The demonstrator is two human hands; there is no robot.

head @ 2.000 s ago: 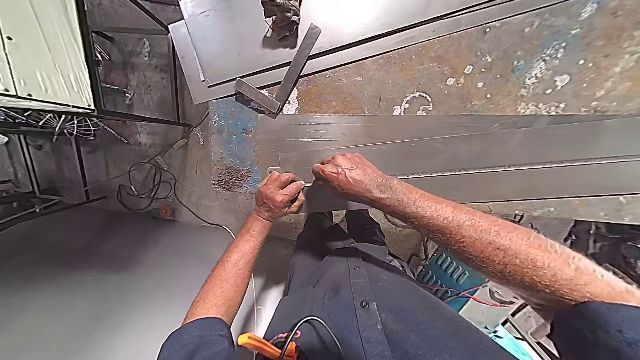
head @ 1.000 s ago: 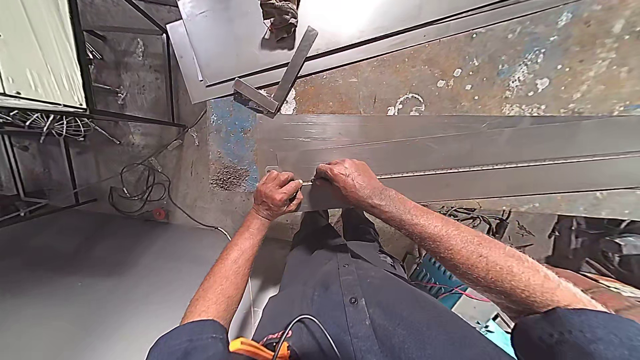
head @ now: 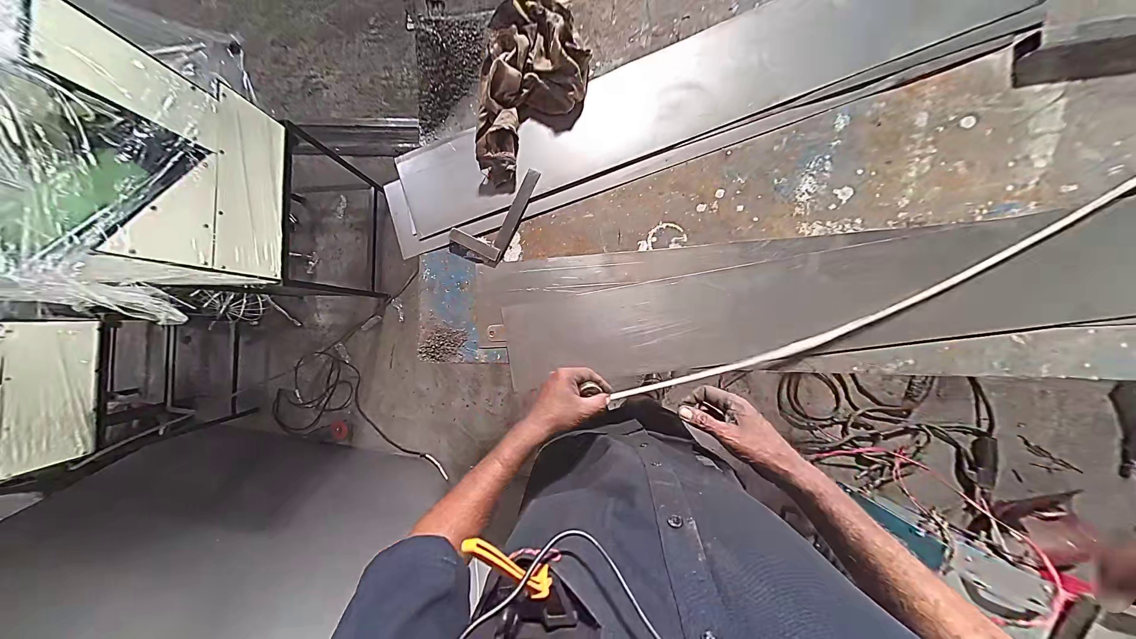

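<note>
My left hand is closed around the near end of a long white strip, which looks like a tape measure blade. The strip runs up to the right, above the metal sheets. Just below it, my right hand is held near my waist with its fingers curled; whether it holds anything cannot be made out. Long grey metal sheets lie on the paint-stained worktable in front of me. A steel try square rests at the corner of other sheets farther back.
A brown crumpled cloth or glove lies on the back metal sheets. Plastic-wrapped panels on a black frame stand at left, above a large grey sheet. Coiled cables lie on the floor; more cables are at lower right.
My right hand has come off the sheets and back to my waist. The white strip now rises off the sheets to the right. The view has shifted.
</note>
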